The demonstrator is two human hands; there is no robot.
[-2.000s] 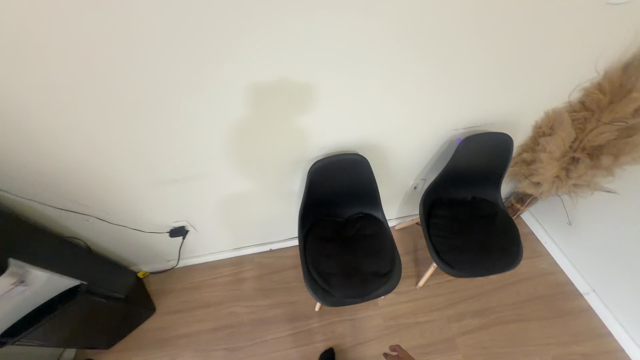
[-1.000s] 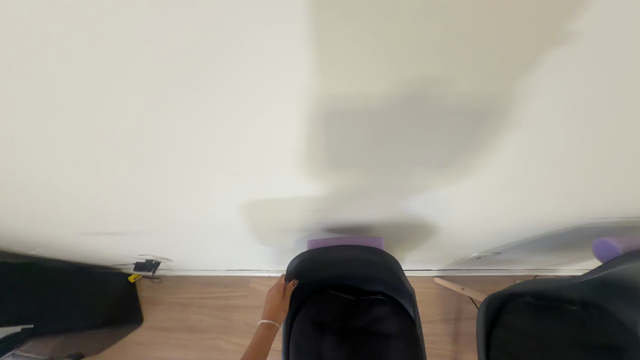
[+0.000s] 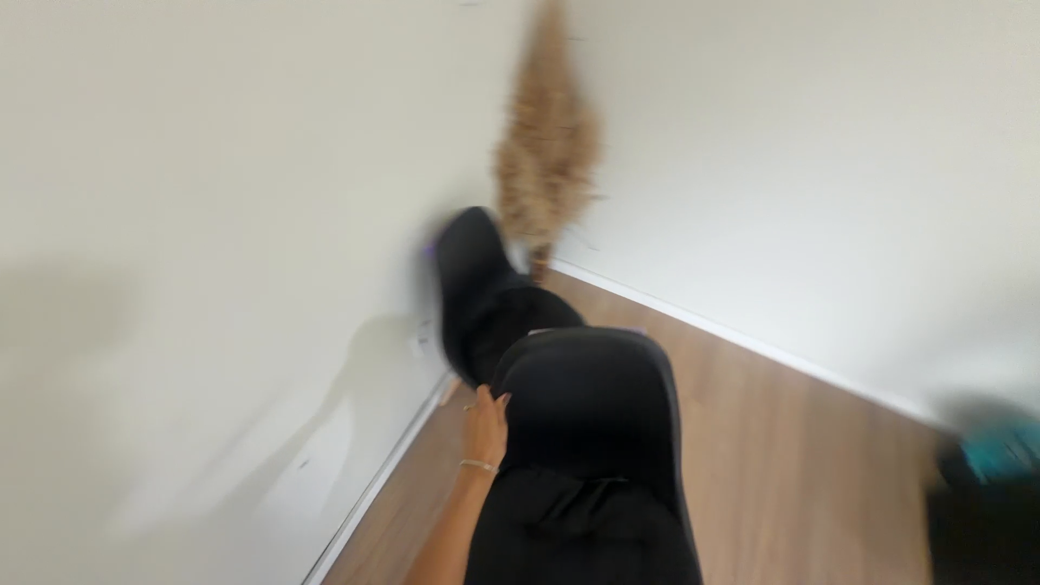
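My left hand (image 3: 487, 424), with a bracelet at the wrist, grips the left edge of the backrest of a black shell chair (image 3: 587, 398). A black cushion (image 3: 569, 532) lies on that chair's seat, and the lower part of the chair runs out of the picture. Behind it, close to the wall, stands a second black shell chair (image 3: 473, 268), blurred and partly covered by the nearer one. My right hand is not in view.
Dried pampas grass (image 3: 548, 154) stands in the corner beyond the chairs. White walls with a baseboard (image 3: 731, 345) meet there above the wooden floor (image 3: 780, 463). A dark object (image 3: 987, 528) with something teal on it is at the lower right.
The view has swung right toward the corner. The held chair has come away from the wall with my left hand still on its backrest, and it now overlaps the second chair in view.
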